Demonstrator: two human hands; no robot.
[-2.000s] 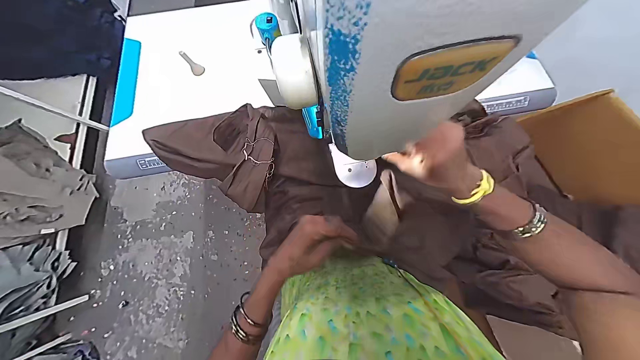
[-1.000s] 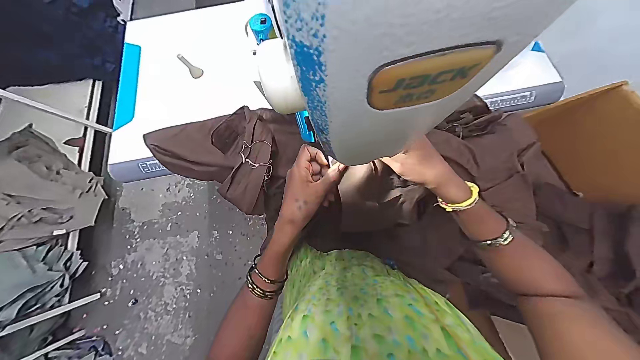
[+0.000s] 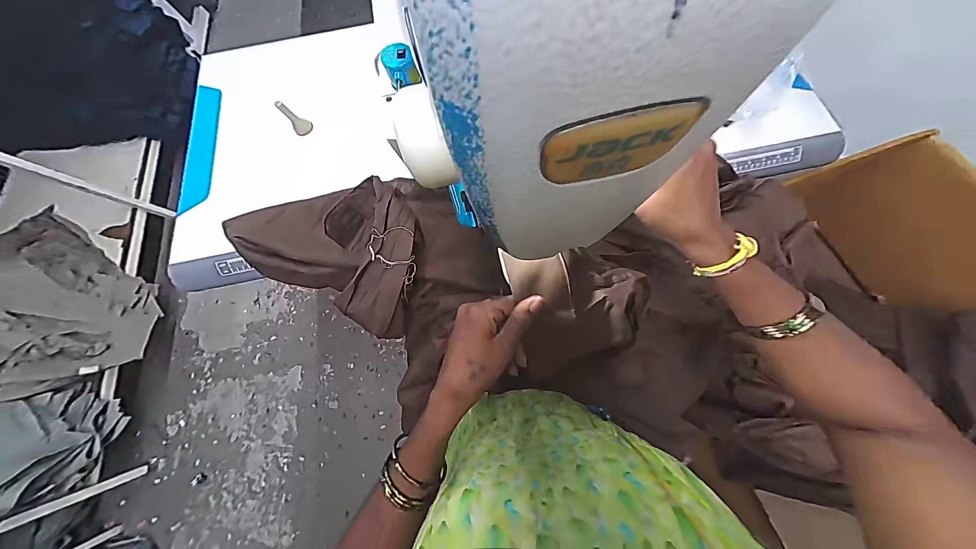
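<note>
A Jack sewing machine (image 3: 534,99) hangs over the middle of the view, its head hiding the needle area. Dark brown fabric (image 3: 457,267) lies beneath it and spreads to both sides, with loose threads on its left part. Just below the machine head, my left hand (image 3: 488,339) pinches the fabric beside a light beige piece (image 3: 537,282) between thumb and fingers. My right hand (image 3: 690,202) rests on the brown fabric at the right of the head; its fingertips are hidden behind the machine.
A small pale spoon-shaped tool (image 3: 294,120) lies on the white machine table (image 3: 252,160). An open cardboard box (image 3: 892,221) stands at the right. Grey cloth pieces (image 3: 69,297) are heaped at the far left, beside white bars. Worn floor (image 3: 244,396) shows below the table.
My left hand has moved from close under the machine head down toward my lap. My right hand has moved up and right, partly behind the head. More of the beige piece shows now.
</note>
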